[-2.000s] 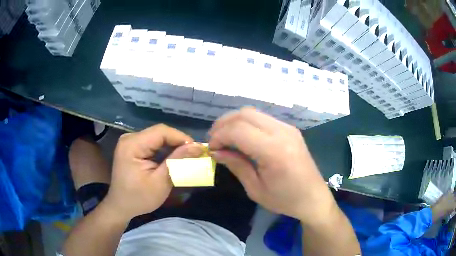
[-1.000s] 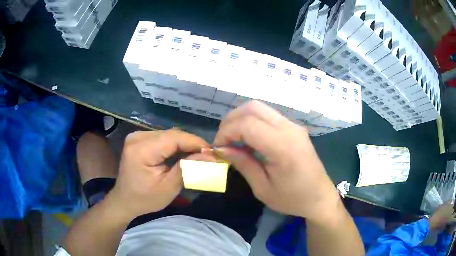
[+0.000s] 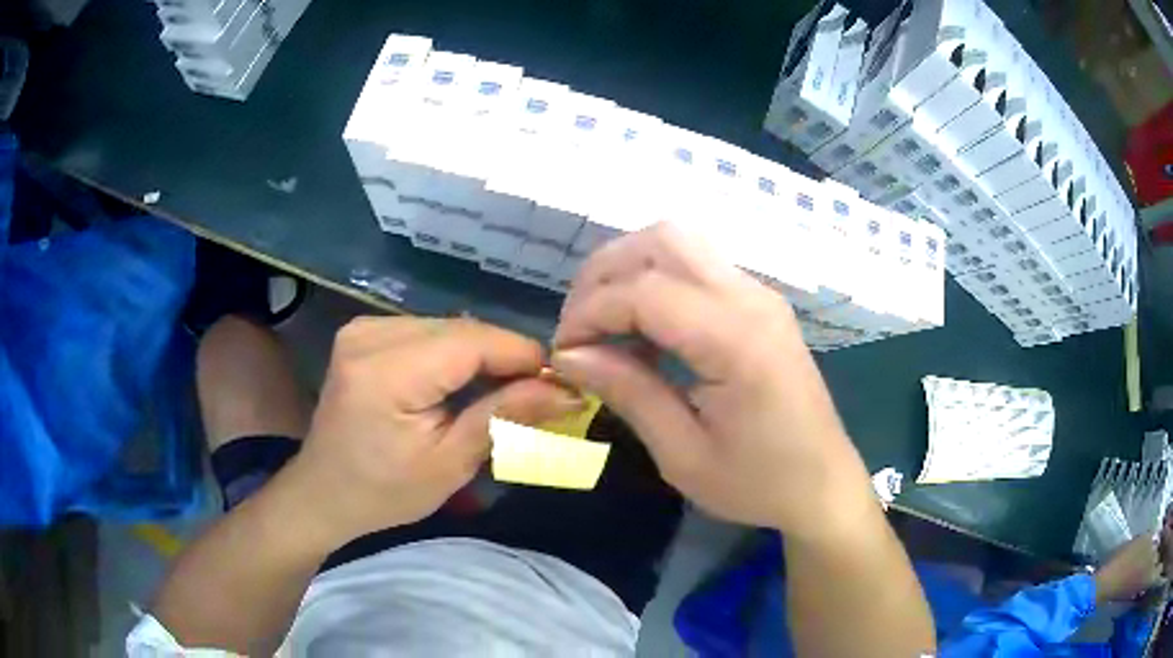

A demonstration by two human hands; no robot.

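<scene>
My left hand [image 3: 418, 418] holds a small yellowish sticker sheet [image 3: 549, 456] between thumb and fingers, below the bench edge. The sheet is bent, with its lower part hanging toward me. My right hand [image 3: 695, 373] has its thumb and index finger pinched at the sheet's upper edge, touching the left fingertips. Whether a round sticker is between the fingertips cannot be seen. A row of white boxes [image 3: 579, 167] stands on the dark green bench just beyond my hands, its ends stepped, with small printed labels on top. My right hand covers part of its near side.
Stacked white boxes [image 3: 1016, 219] stand at the right, and more [image 3: 232, 45] at the upper left. A curled printed sheet [image 3: 987, 431] and a crumpled paper scrap [image 3: 888, 485] lie near the right bench edge. Another person's hand [image 3: 1129, 568] is at the lower right.
The view has shifted, so the box row appears farther right and higher. Both hands stay together at the sheet. The sheet now looks more bent, and my right fingertips sit slightly above it.
</scene>
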